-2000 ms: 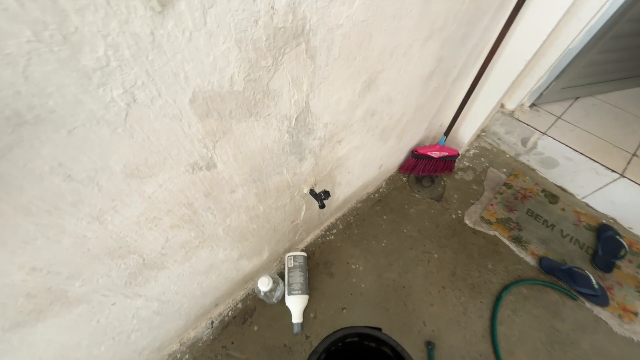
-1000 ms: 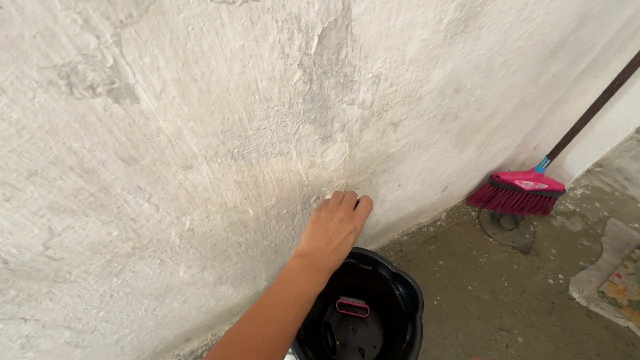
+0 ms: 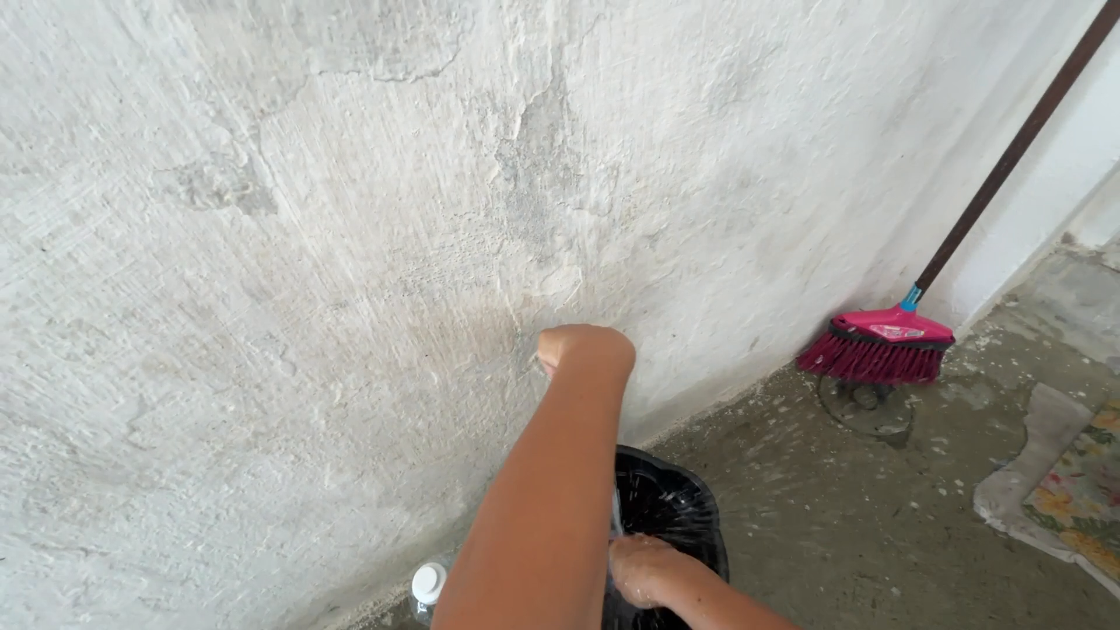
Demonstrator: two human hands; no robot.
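My left hand (image 3: 588, 346) is curled at the foot of the rough white wall (image 3: 394, 219), around the spot of the wall tap, which it hides. Water (image 3: 616, 512) streams down beside my left forearm into a black bucket (image 3: 719, 525) and splashes inside. Over the bucket, my wet right hand (image 3: 643, 569) is at the stream, its fingers partly hidden; whether it holds anything does not show. My left forearm covers part of the bucket. A clear bottle with a white cap (image 3: 429, 582) stands left of that forearm.
A pink broom (image 3: 884, 337) with a dark handle leans at the wall on the right, its bristles over a round drain cover (image 3: 866, 407). A floral doormat (image 3: 1072, 490) lies at the right edge on the wet-looking concrete floor (image 3: 814, 516).
Water now runs into the bucket, with splashes. My right hand has come into view at the bucket. My left hand came to the wall after the first frame, which shows the black tap uncovered.
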